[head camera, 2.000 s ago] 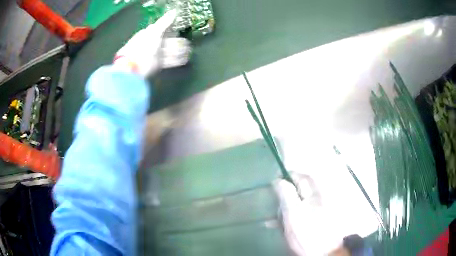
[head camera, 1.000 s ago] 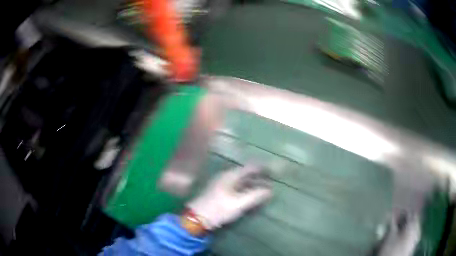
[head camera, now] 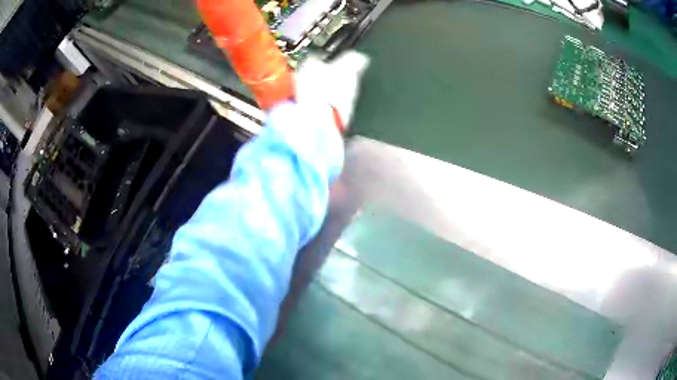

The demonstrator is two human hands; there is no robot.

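My left hand, in a white glove with a red cuff edge, reaches over the conveyor at the top centre, by the near side of a black soldering carrier. The carrier holds a circuit board with a pale heatsink; it is partly cut off by the top edge and partly behind the orange post. The hand is a little blurred and its fingers are partly hidden, so its contact with the carrier cannot be made out. My right hand is out of view.
An orange-wrapped post stands left of the hand. A green circuit board lies on the dark green conveyor at right. A black tote with a black carrier is at left. The metal-edged bench has a green mat.
My left hand has moved from over the bench mat up to the conveyor by the carrier. My right hand has left the view. The camera view has shifted and is sharper.
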